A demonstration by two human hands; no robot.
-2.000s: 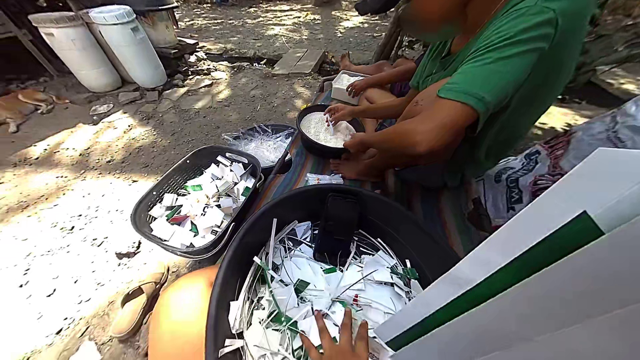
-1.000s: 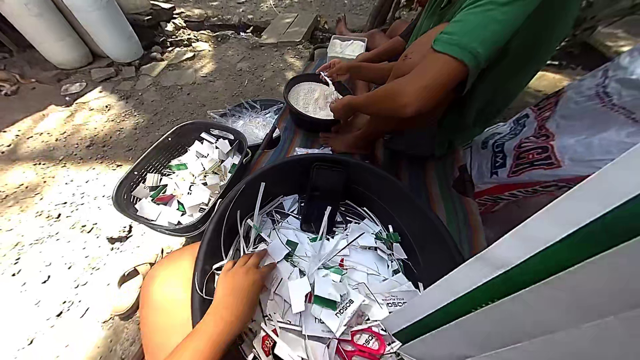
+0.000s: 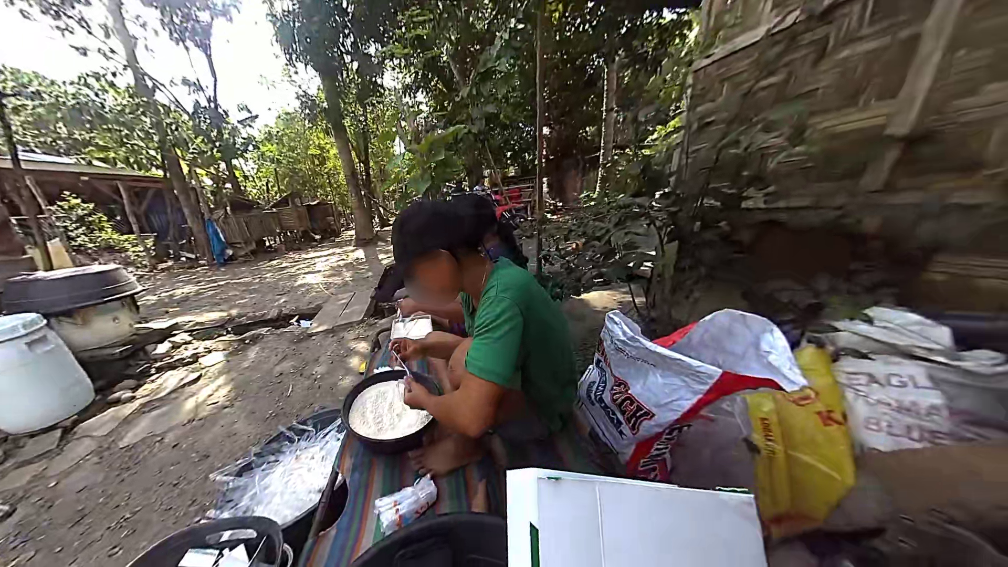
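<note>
Neither of my hands shows in the head view. The rim of a large black tub [image 3: 465,524] is at the bottom edge, its contents hidden. A white board with green edging [image 3: 638,516], perhaps part of a box, stands beside it on the right. At the lower left is a black basket [image 3: 197,535] with white pieces in it. Behind it, clear plastic strips [image 3: 279,472] lie in a dark container. A bundle of white packets [image 3: 405,504] rests on a striped mat. Farther along, a person in green [image 3: 520,339] holds a thin strip over a black basin of white powder [image 3: 390,409].
A second person sits partly hidden behind the first, near a white container [image 3: 412,325]. Printed sacks [image 3: 630,386] and a yellow sack [image 3: 803,441] stand at the right, before a woven wall. A white drum [image 3: 39,374] and a lidded pot [image 3: 75,307] are at the left.
The view has tilted up. A hand of mine that lay on the white pieces in the big tub is out of view now, and most of the tub too.
</note>
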